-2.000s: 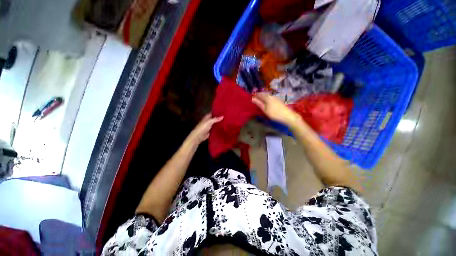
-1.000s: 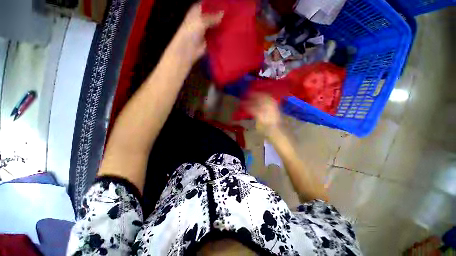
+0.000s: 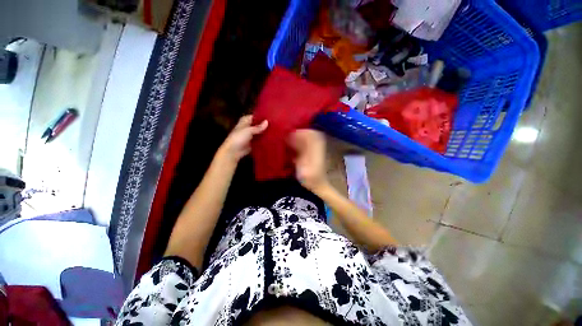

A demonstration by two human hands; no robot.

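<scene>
A red cloth piece (image 3: 277, 102) is held over my lap, in front of the near-left corner of a blue lattice crate (image 3: 408, 153). My left hand (image 3: 241, 135) pinches its left edge between thumb and fingers. My right hand (image 3: 309, 158) is blurred and lies against the cloth's right side; its fingertips are not clear, so I cannot tell whether it grips. The upper right part of the cloth reaches over the crate's rim. The crate holds mixed scraps, a red bundle (image 3: 418, 118) and a white sheet (image 3: 426, 16).
The dark ruler-marked table edge (image 3: 143, 127) runs along the left. Red and dark snips (image 3: 60, 125) lie on the white table. Pale and lilac-grey pieces (image 3: 92, 290) and dark red cloth (image 3: 35, 307) are at lower left. A pale strip (image 3: 358, 184) lies on the tiled floor.
Both hands have come back together over my lap with the red cloth. A second ago my left hand was further forward and my right hand was apart, near the crate's rim with red cloth.
</scene>
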